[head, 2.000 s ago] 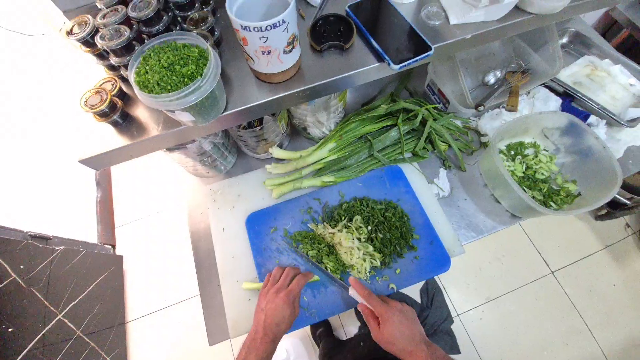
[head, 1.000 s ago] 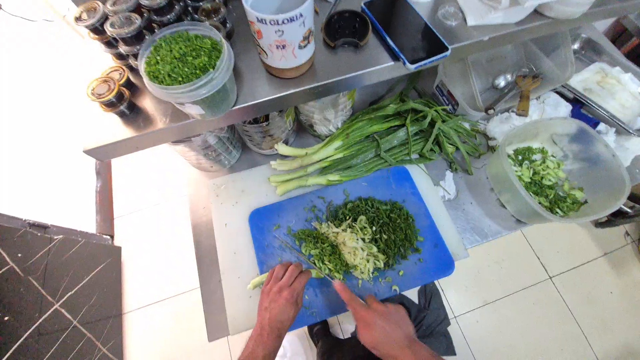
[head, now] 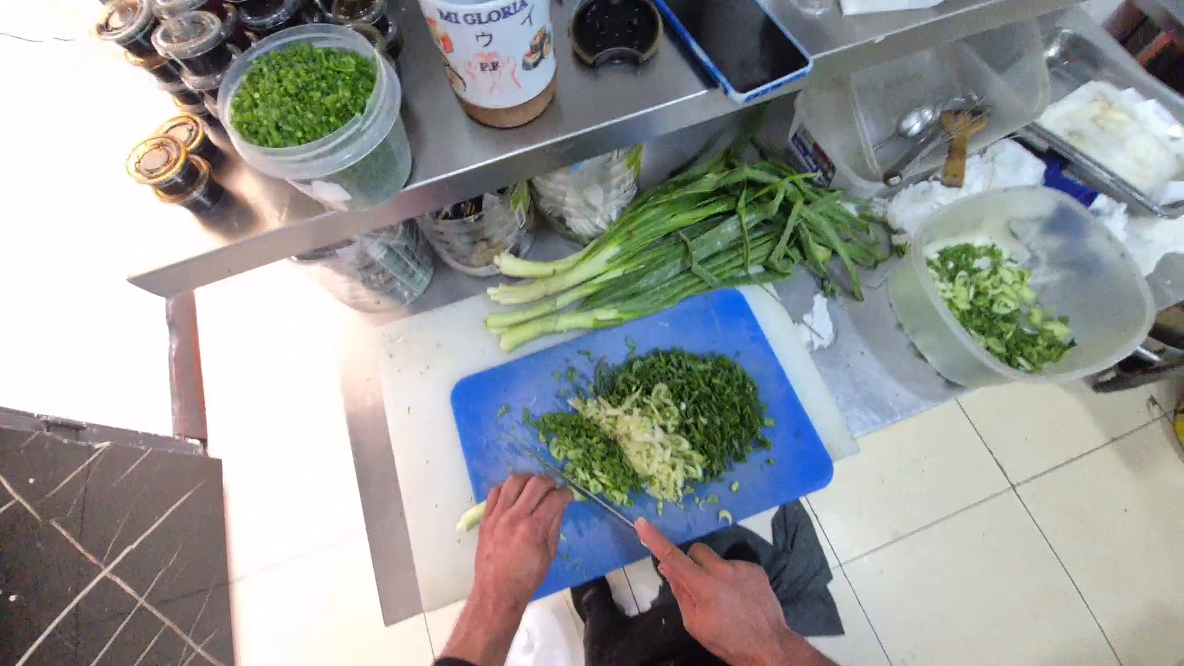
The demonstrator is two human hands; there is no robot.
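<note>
My left hand (head: 521, 529) presses a pale green onion stalk (head: 472, 516) onto a blue cutting board (head: 795, 462), its end poking out left of my fingers. My right hand (head: 712, 585) grips a knife (head: 592, 495), the blade lying at a slant just right of my left fingertips; the handle is mostly hidden in my fist. Chopped green onion (head: 689, 407), dark green and pale pieces, is heaped on the board beyond the blade. Whole green onions (head: 647, 250) lie behind the board, their white ends to the left.
A white board (head: 416, 398) lies under the blue one. At right stands a plastic tub (head: 1110, 305) with cut greens. The steel shelf (head: 592, 139) above bears a bucket of chopped greens (head: 305, 102), a printed cup (head: 495, 55), a phone (head: 740, 46) and lidded jars (head: 190, 46).
The knife blade, plain two seconds ago, was hard to make out one second ago and shows again now. Both hands stay close to the same place on the board.
</note>
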